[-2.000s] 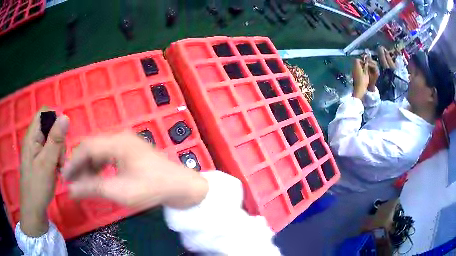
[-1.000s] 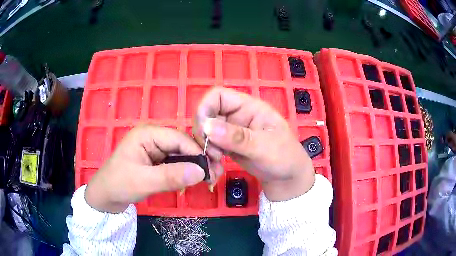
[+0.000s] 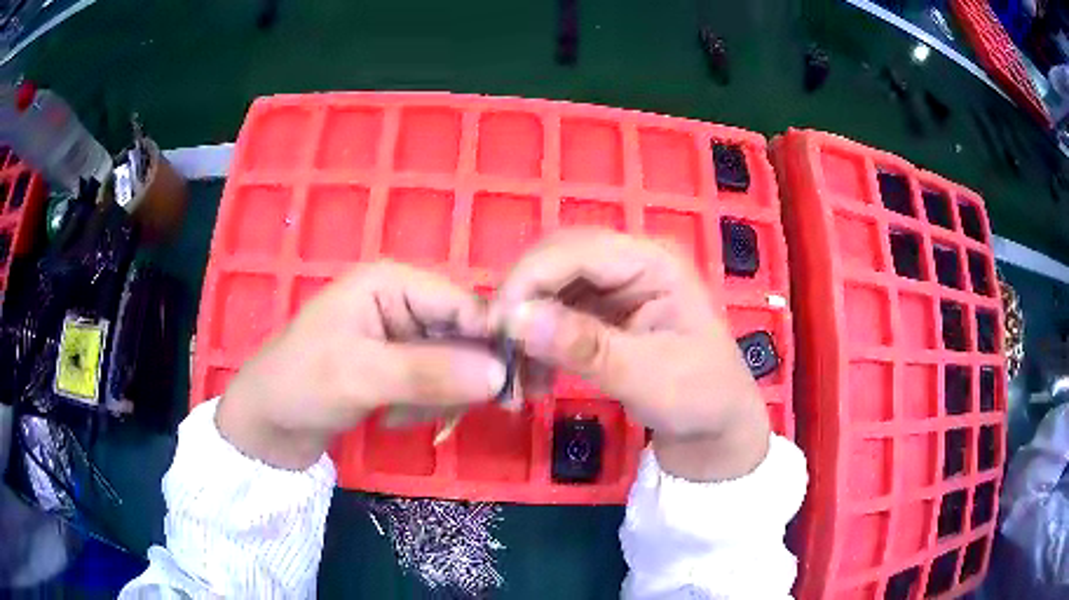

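Note:
My left hand (image 3: 363, 358) holds a black watch body (image 3: 506, 361), mostly hidden by the fingers and blurred. My right hand (image 3: 633, 346) meets it at the near end, thumb and forefinger pinched at its edge. Whether a pin is between those fingertips cannot be told. Both hands are over the red-orange foam tray (image 3: 463, 108). A watch body (image 3: 577, 449) lies in a near pocket, and others sit in the tray's right column. A loose pile of thin silver pins (image 3: 443, 541) lies at the tray's near edge.
A second foam tray (image 3: 809, 352) with many black pieces stands at right. At left are a dark heap with a yellow label (image 3: 81, 358), a brownish tub (image 3: 156, 193) and a bottle with a red cap (image 3: 53, 127). A person's white sleeve (image 3: 1037, 469) shows at far right.
The right hand has come from over the tray to the watch body in the left hand. The thin pin visible between them a second ago no longer shows. The view has shifted.

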